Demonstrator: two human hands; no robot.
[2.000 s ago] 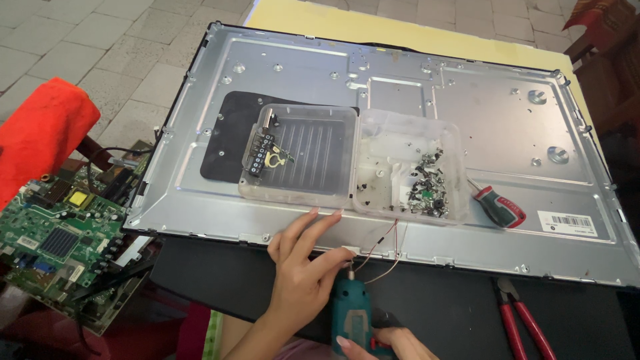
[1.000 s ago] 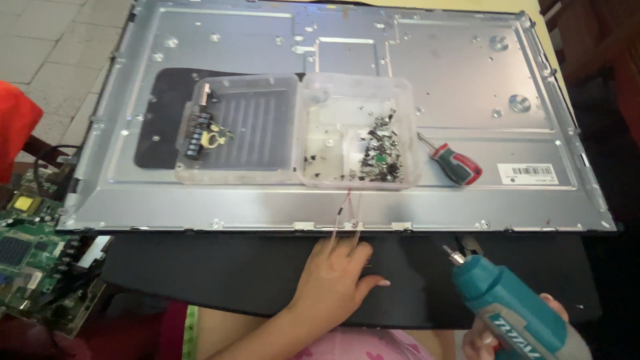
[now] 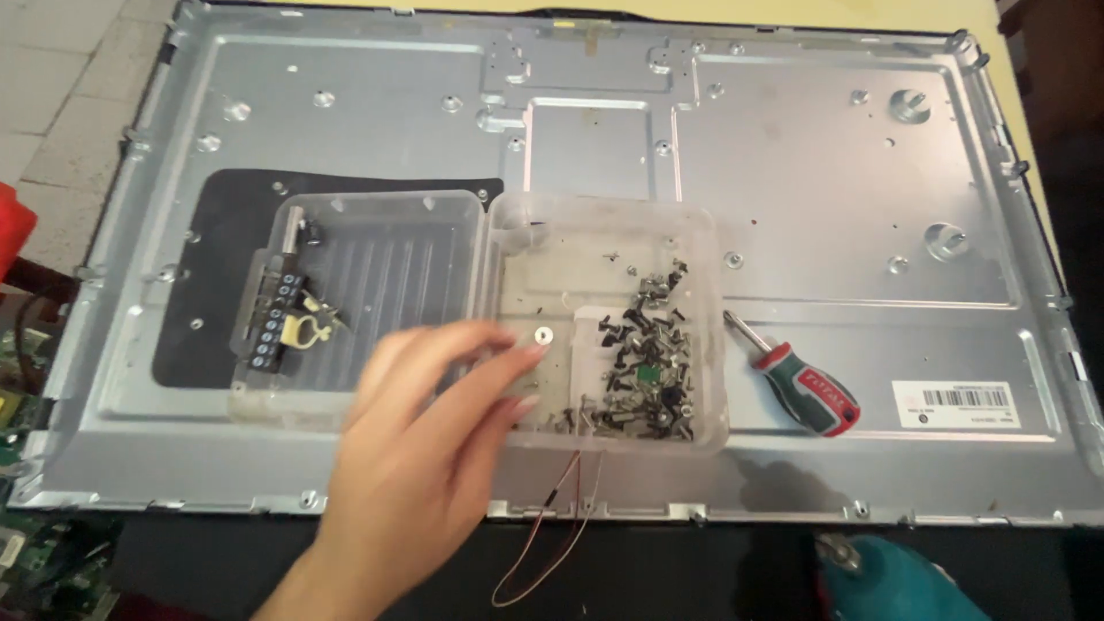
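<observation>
My left hand (image 3: 431, 431) is over the near edge of the right half of an open clear plastic box (image 3: 720, 371), thumb and fingertips apart. A small round metal part (image 3: 542, 335) shows right at a fingertip; whether it is touched is unclear. Many black and silver screws (image 3: 647, 371) lie in that half. The left half (image 3: 405, 285) holds a strip of screwdriver bits (image 3: 276, 323) and a cream plastic clip (image 3: 304, 332). A teal power screwdriver or drill (image 3: 897, 578) shows at the bottom right; my right hand is out of view.
The box rests on a large metal flat-panel back (image 3: 819, 198) with raised ribs and studs. A red and grey screwdriver (image 3: 798, 384) lies right of the box. Thin wires (image 3: 539, 539) hang over the panel's near edge. Circuit boards (image 3: 52, 561) are at the lower left.
My left hand has moved from the panel's near edge up over the box. The power tool, held in my right hand before, now shows only partly at the bottom right.
</observation>
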